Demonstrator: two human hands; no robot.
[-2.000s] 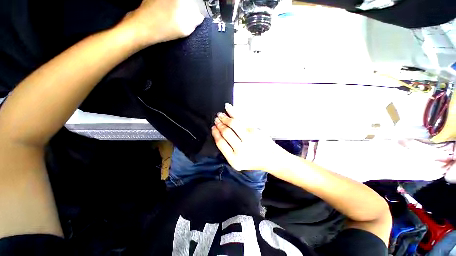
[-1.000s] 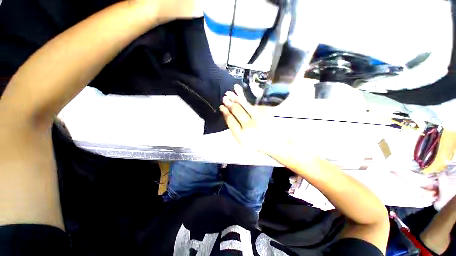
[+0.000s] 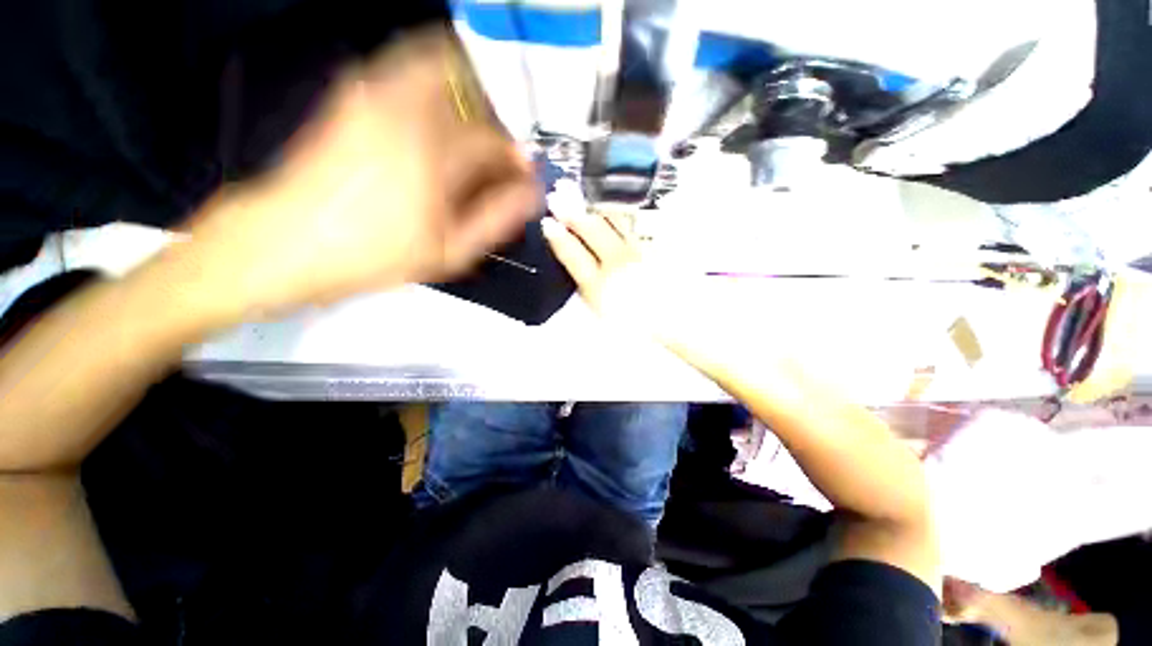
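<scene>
The black garment lies on the white table under the sewing machine's needle area, with a thin pale line on it. My right hand rests with its fingertips on the garment's right edge, just below the needle area. My left hand is blurred, with curled fingers, in front of the garment left of the needle area. Whether it holds anything cannot be seen. It hides part of the cloth.
The white machine head with a blue stripe spans the top. Dark red scissors and tan scraps lie on the table at right. Pale pink cloth is below them. Another person's arm shows at bottom right. Black cloth fills the upper left.
My left hand has come down and inward from the top, behind the machine head, to left of the needle area. My right hand stays at the garment's edge. The view has shifted.
</scene>
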